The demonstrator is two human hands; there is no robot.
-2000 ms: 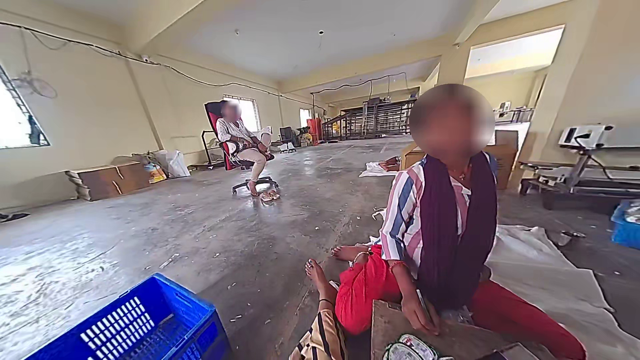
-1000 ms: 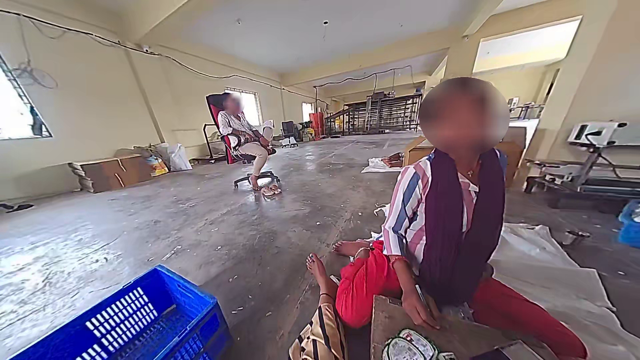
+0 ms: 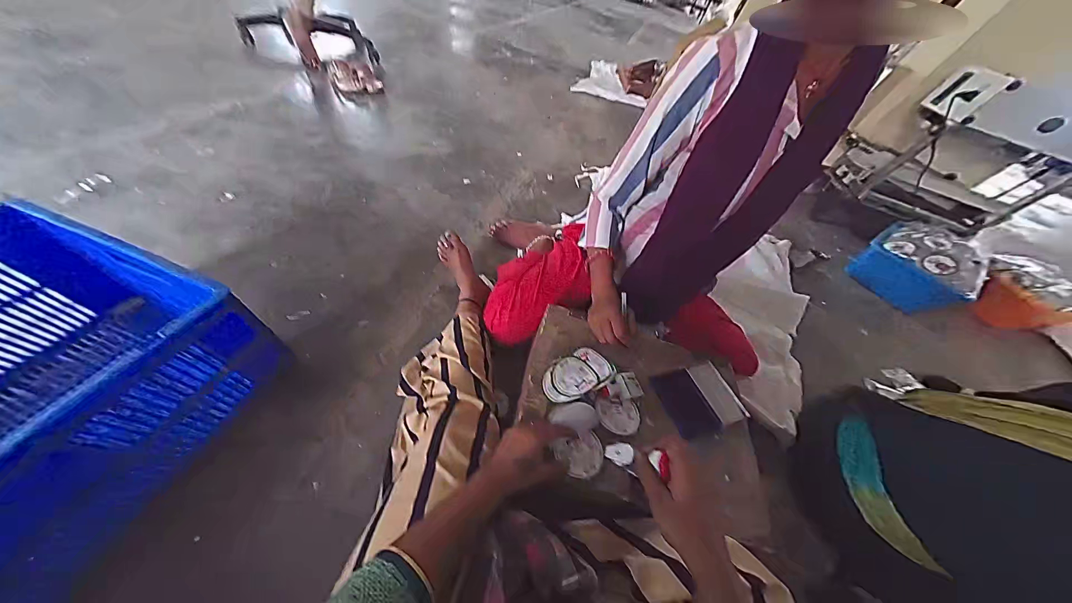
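My left hand (image 3: 526, 455), blurred, reaches over the near left edge of a low board (image 3: 729, 481), its fingertips beside a grey oval piece (image 3: 574, 416) and a clear round disc (image 3: 579, 455). At the board's near right, my right hand (image 3: 682, 481) is around a small red and white object (image 3: 660, 465), whose kind I cannot make out. A small white round piece (image 3: 620, 454) lies left of it. Farther back on the board are round printed pieces (image 3: 573, 378), another disc (image 3: 618, 415) and a dark blue flat pad or box (image 3: 687, 404).
Across the board sits a person in a striped shirt (image 3: 670, 142), one hand (image 3: 609, 318) at its far edge. A blue plastic crate (image 3: 209, 301) stands left. Blue (image 3: 900, 272) and orange (image 3: 1017, 301) containers are at right, near a metal-framed machine (image 3: 963, 142). Dark fabric (image 3: 938, 494) is lower right.
The view has tilted sharply down. Both my hands and forearms now show over the board, where neither was in view before. The person opposite remains seated with a hand at the board.
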